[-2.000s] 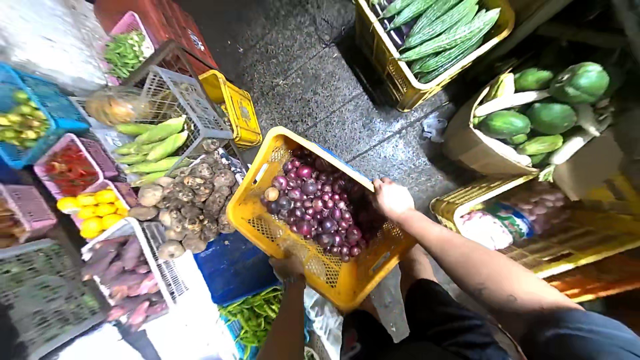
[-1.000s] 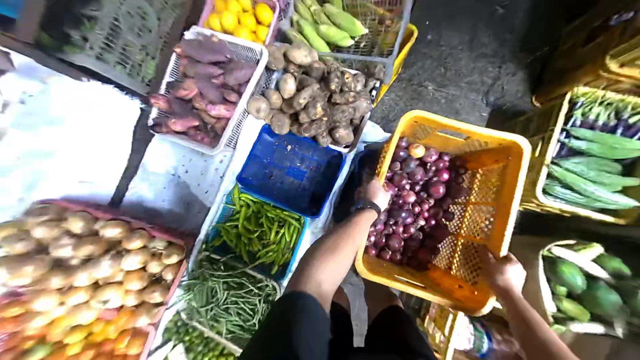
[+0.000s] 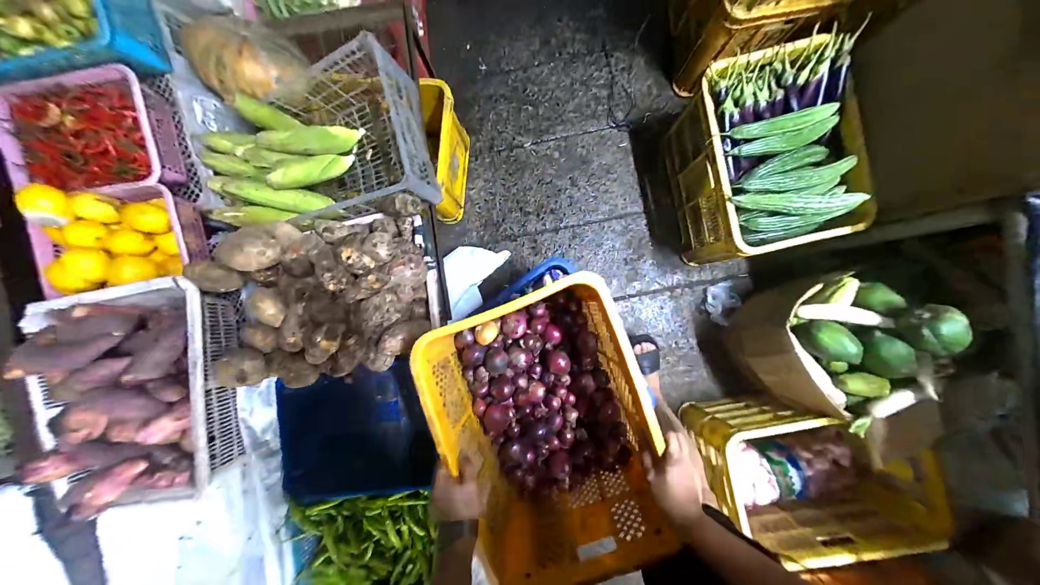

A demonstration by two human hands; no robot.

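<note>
A yellow plastic crate (image 3: 597, 546) is held in front of me, tilted, with red onions (image 3: 536, 398) gathered in its far part and its near end bare. My left hand (image 3: 461, 487) grips the crate's left side. On the opposite side, my right hand (image 3: 676, 471) has hold of the rim. An empty blue plastic bin (image 3: 349, 439) lies just left of the crate, between taro-like root vegetables (image 3: 325, 301) and green chili peppers (image 3: 366, 536). Part of the crate hides the bin's right edge.
Sweet potatoes (image 3: 122, 390), lemons (image 3: 106, 236), red chilies (image 3: 81, 134) and corn in husks (image 3: 280, 171) stand at left. At right are a crate of eggplants and ridged green gourds (image 3: 792, 187), green papayas (image 3: 886, 341) and another yellow crate (image 3: 861, 532). Dark floor (image 3: 552, 162) runs between.
The view has swung a lot. The onions, seen toward the crate's left side one second ago, now lie in its far part. Both hands still grip the crate.
</note>
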